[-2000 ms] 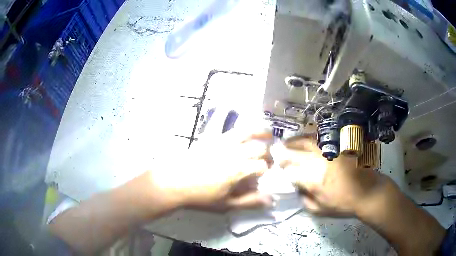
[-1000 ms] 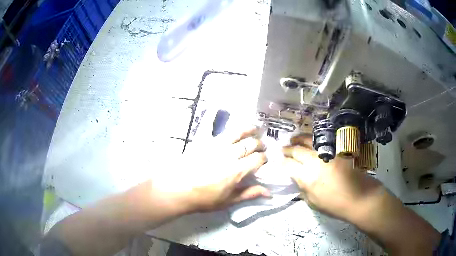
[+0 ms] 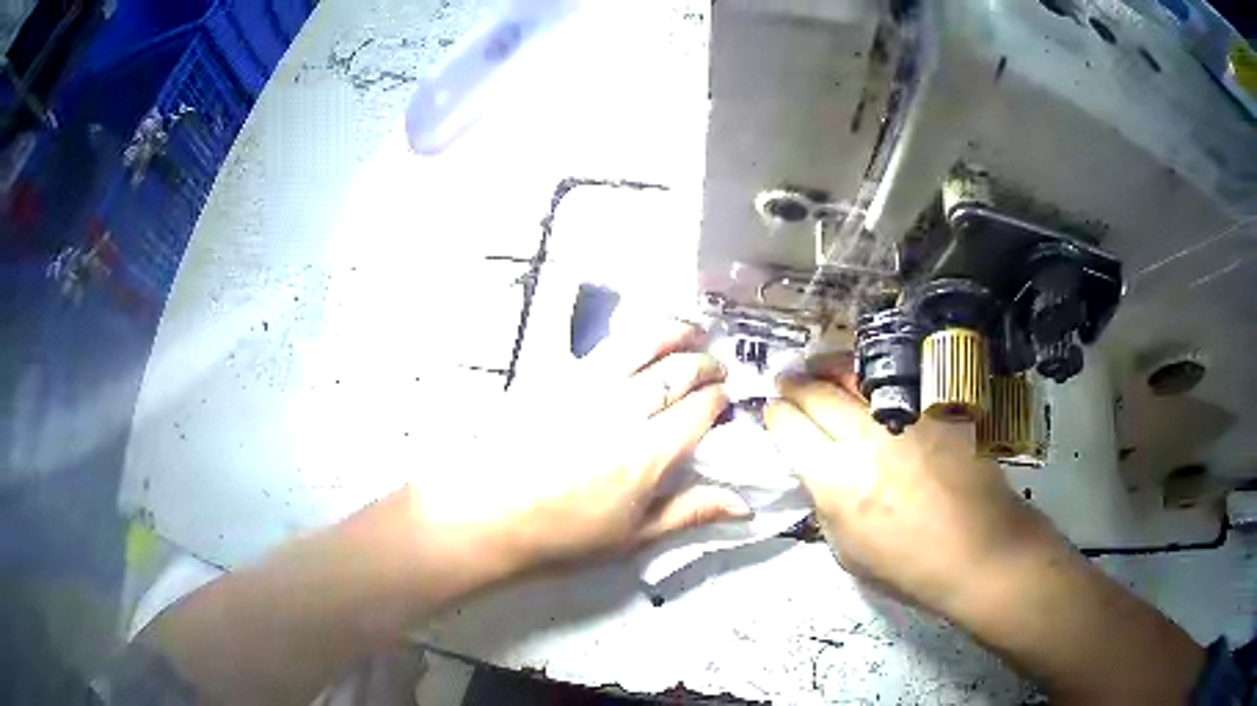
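A white fabric piece [image 3: 738, 462] lies between my hands on the machine bed, its loose end trailing toward the front edge. The presser foot [image 3: 751, 353] stands just beyond my fingertips; overexposure hides whether the fabric is under it. My left hand [image 3: 607, 462] holds the fabric's left side, fingertips bunched near the foot, thumb on the cloth. My right hand [image 3: 882, 483] holds its right side, fingers close to the foot, partly behind the tension knobs [image 3: 953, 372]. The cream sewing machine [image 3: 1061, 124] fills the upper right.
A pale translucent elongated shape [image 3: 462, 97] is over the white table [image 3: 276, 359] at the back. Blue slatted crates [image 3: 207, 131] are beyond the table at left. White cloth [image 3: 166, 586] shows low at the left table edge.
The fabric's trailing end has become shorter and drawn toward the presser foot. My hands remain on either side, fingertips close to the foot. The whole view has shifted slightly.
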